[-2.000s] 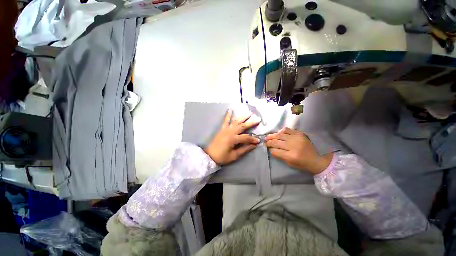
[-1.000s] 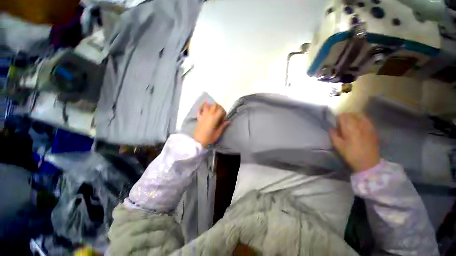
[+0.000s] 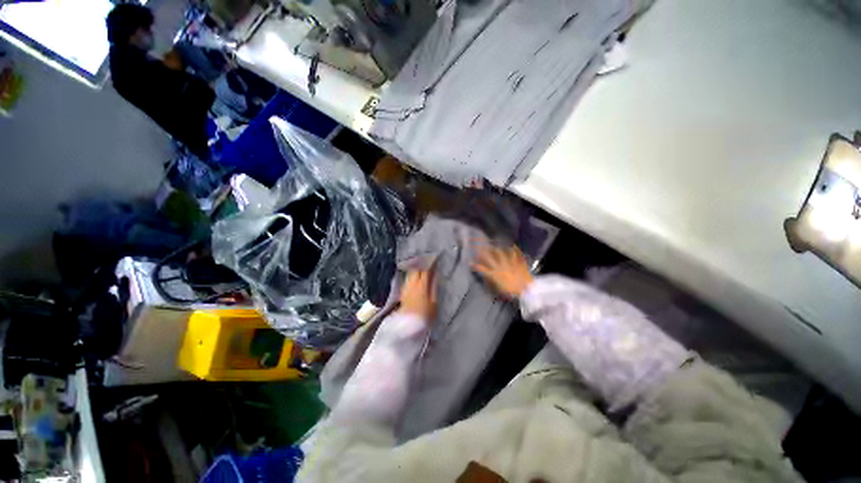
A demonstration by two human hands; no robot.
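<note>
Grey cloth (image 3: 463, 325) hangs or lies in a loose, wrinkled pile beside the table's front edge, below the table top. My left hand (image 3: 418, 291) is on the left part of this cloth, slightly blurred; whether its fingers grip a fold cannot be told. My right hand (image 3: 503, 271) lies on the cloth's right side with its fingers spread. A tall layered stack of grey panels (image 3: 500, 90) lies on the white table above my hands.
White table (image 3: 699, 141) with a machine part (image 3: 835, 208) at the right edge. Left of the cloth are a clear plastic bag (image 3: 326, 236) with dark contents, a yellow container (image 3: 236, 344) and a blue bin (image 3: 269, 141). A person (image 3: 156, 80) in dark clothing is at upper left.
The view has swung left. My hands have left the panel by the machine and are now on the cloth beside the table, closer together. The machine head is mostly out of view.
</note>
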